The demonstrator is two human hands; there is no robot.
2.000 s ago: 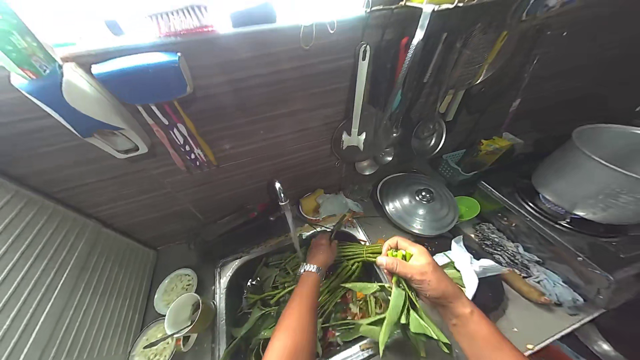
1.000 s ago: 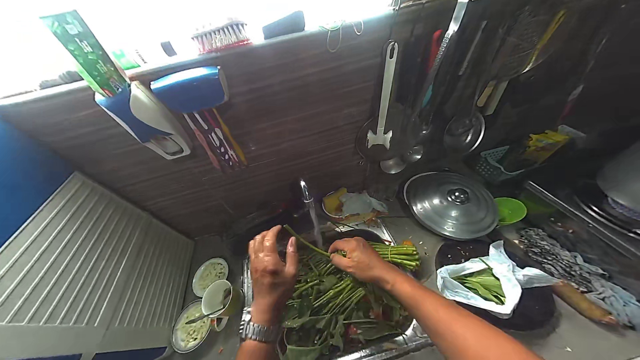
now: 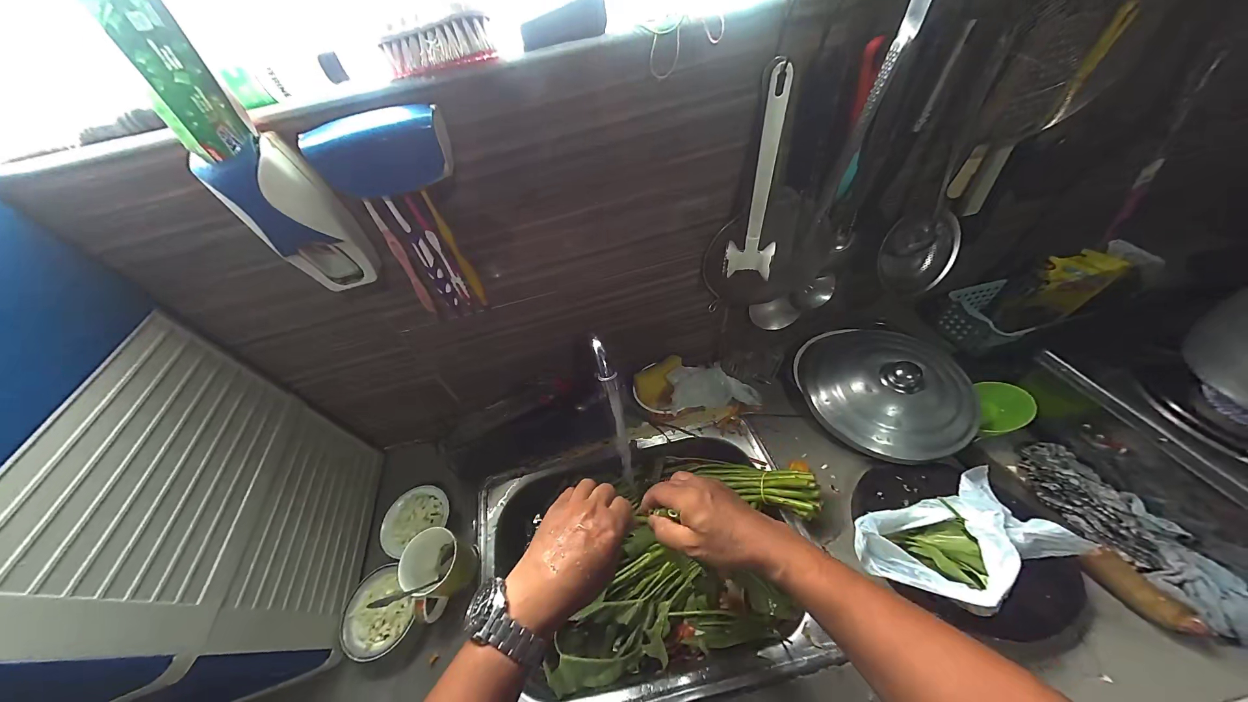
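Observation:
Leafy green vegetables with long stems (image 3: 648,600) fill the metal sink (image 3: 494,517). Water runs from the faucet (image 3: 603,359) just behind my hands. My left hand (image 3: 575,536), wet and with a metal watch on its wrist, is over the greens, its fingers curled and their tips hidden. Close beside it, my right hand (image 3: 707,522) has its fingers closed on a green stem. A banded bundle of green stems (image 3: 770,487) lies behind my right hand at the sink's right rim. Green leaves (image 3: 944,551) sit in a white plastic bag (image 3: 882,546) on a dark round board.
Left of the sink are two bowls of chopped food (image 3: 414,517) and a mug (image 3: 439,561). A metal pot lid (image 3: 858,395), a green plastic bowl (image 3: 1004,408) and a crumpled cloth (image 3: 1102,507) lie to the right. Utensils (image 3: 765,175) hang on the wall; a stove stands far right.
My right hand held a bunch of stems two seconds ago; a stem bundle now lies at the sink's right side. My hands have come together over the greens. The view has shifted.

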